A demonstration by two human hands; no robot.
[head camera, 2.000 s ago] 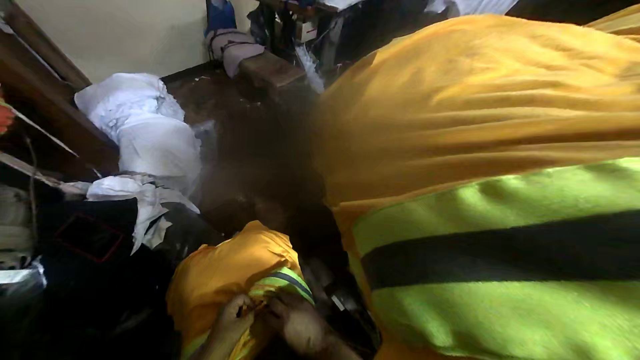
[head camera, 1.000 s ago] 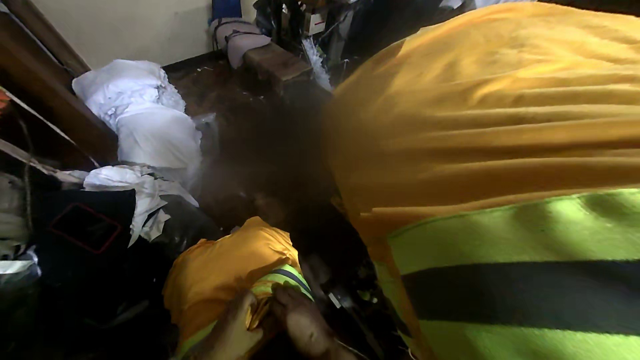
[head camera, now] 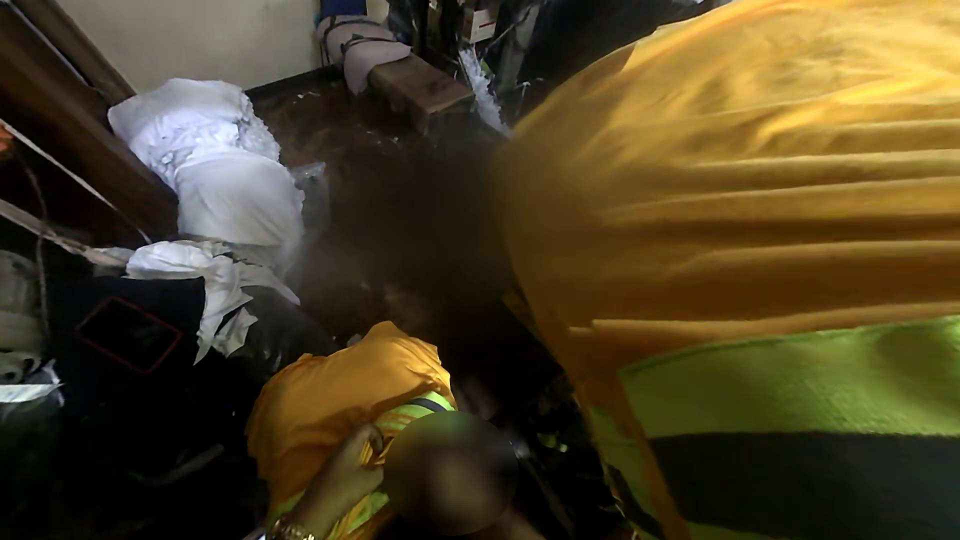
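An orange garment with yellow-green and dark bands point(head camera: 337, 397) lies bunched at the bottom centre. My left hand point(head camera: 356, 469), with a gold-coloured band at the wrist, has its fingers closed on a fold of this cloth. Close beside it on the right is my right hand point(head camera: 457, 480), behind a round blur, so its fingers and what they touch cannot be made out. A much larger spread of orange cloth point(head camera: 720, 195) with a yellow-green band and a dark stripe fills the right side, very near the camera.
White bundles point(head camera: 232, 187) stand at the left by dark wooden beams, with white cloth scraps point(head camera: 214, 285) below. A phone-like thing with a red edge point(head camera: 129, 334) rests on dark cloth. Further back is a wooden bench point(head camera: 424, 82) with a pinkish wrapped roll point(head camera: 360, 45) at its end.
Both hands have stayed at the small orange garment, with small shifts of the fingers. My right hand showed plainly in the earlier frames and is now blurred over.
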